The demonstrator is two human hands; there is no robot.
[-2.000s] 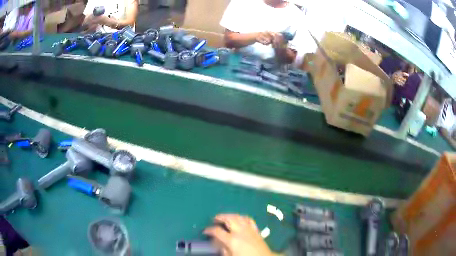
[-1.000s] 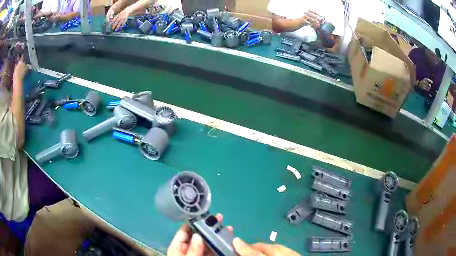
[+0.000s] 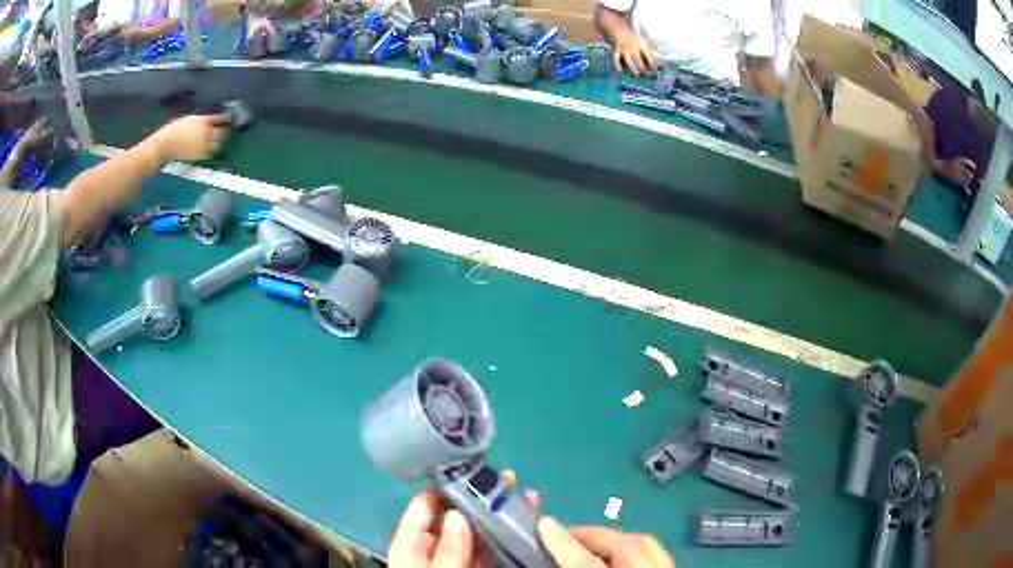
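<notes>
A grey handheld fan (image 3: pixel 428 416) is held at the lower middle, its round head up and left, its handle running down to the right. My left hand (image 3: pixel 431 535) grips the handle just below the head. My right hand (image 3: pixel 600 548) holds the lower part of the handle, cut off by the bottom edge. A cover lies along the handle; whether it is fully seated I cannot tell. Several loose handle covers (image 3: pixel 742 435) lie in a small stack to the right.
Several fans (image 3: pixel 347 300) lie at the left, some showing blue cells. Closed-handle fans (image 3: pixel 870 427) lie by the taped carton (image 3: pixel 978 444). The conveyor belt (image 3: pixel 533 222) runs beyond the pale rail. A person's arm (image 3: pixel 133 175) reaches over it. An open carton (image 3: pixel 167 505) is below the bench.
The held fan has turned slightly and moved a little right. The arm at the left has reached over the belt with a grey piece. Earlier, one hand was over a handle cover on the bench.
</notes>
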